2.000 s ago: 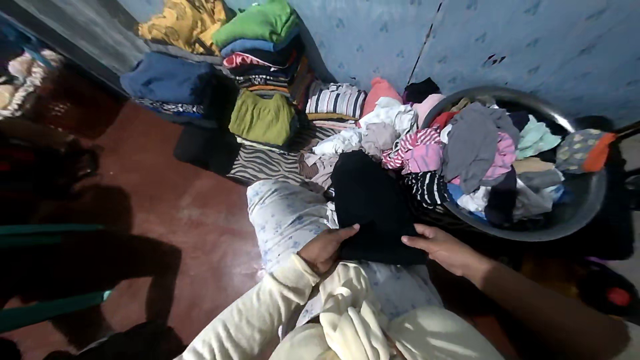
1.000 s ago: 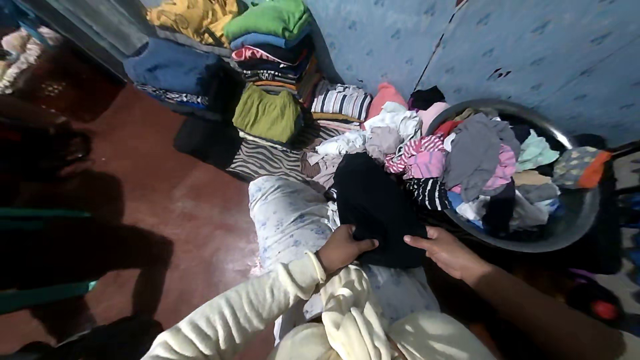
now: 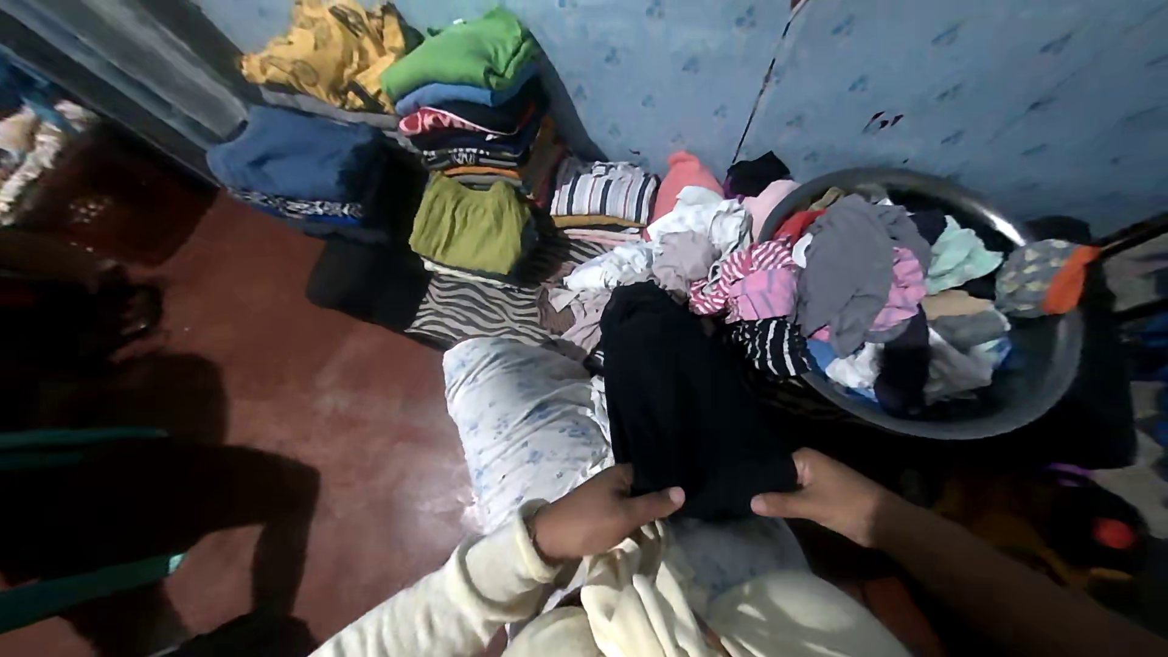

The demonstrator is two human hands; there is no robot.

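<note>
A black cloth garment lies spread over my lap, on white trousers with a blue floral print. My left hand grips its near left edge, thumb on top. At the near right edge, my right hand pinches the same garment between thumb and fingers. The fingers under the cloth are hidden. Just beyond the garment lies a loose heap of small clothes, among them a pink and red striped piece and a white one.
A metal basin heaped with clothes stands at the right. Folded stacks, with a green garment, an olive one and a blue one, stand along the patterned wall. Red floor shows at the left.
</note>
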